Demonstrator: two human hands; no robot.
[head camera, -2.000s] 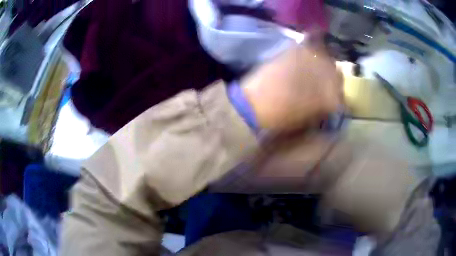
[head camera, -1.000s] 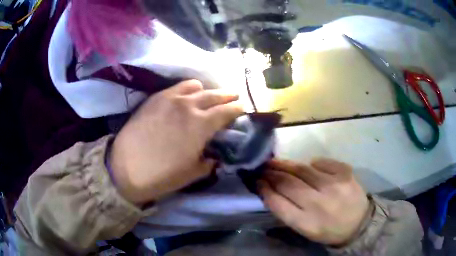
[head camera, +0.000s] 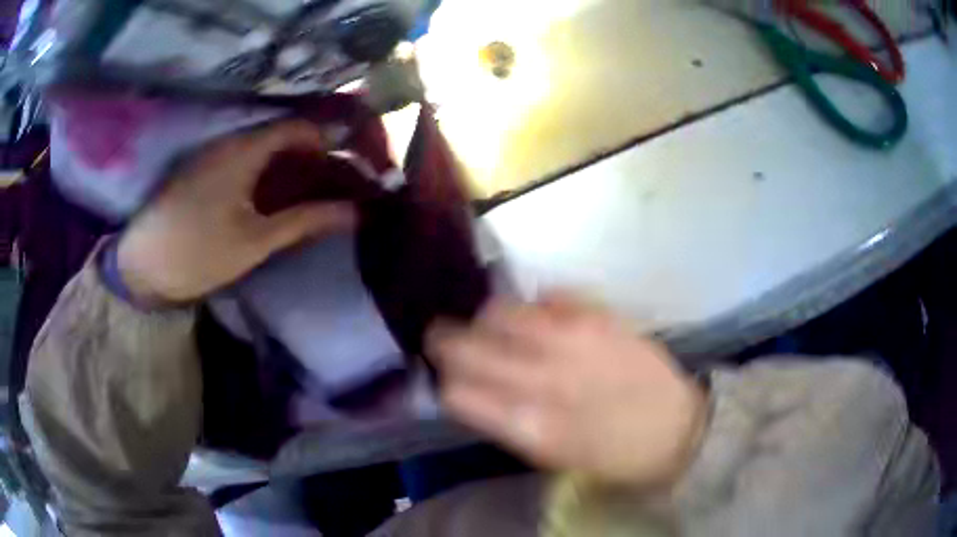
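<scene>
A maroon piece of cloth lies between my hands, just below the sewing machine's needle area. My left hand is shut on its upper left part, with a maroon fold between thumb and fingers. My right hand is blurred and lies at the cloth's lower right edge; whether it grips is unclear. Pale lilac-grey cloth with dark bands lies under and beside the left hand. The machine head covers the top left; the needle itself cannot be made out.
Scissors with red and green handles lie at the upper right, blades cut off by the frame. The white table's rounded grey edge curves along the lower right. A pink tassel shows at the left. A bright lamp glares on the yellowish bed plate.
The view has shifted, so the scissors show higher up. My left hand now holds a maroon fold. The maroon cloth is spread longer between the hands; the small grey curved part no longer shows clearly.
</scene>
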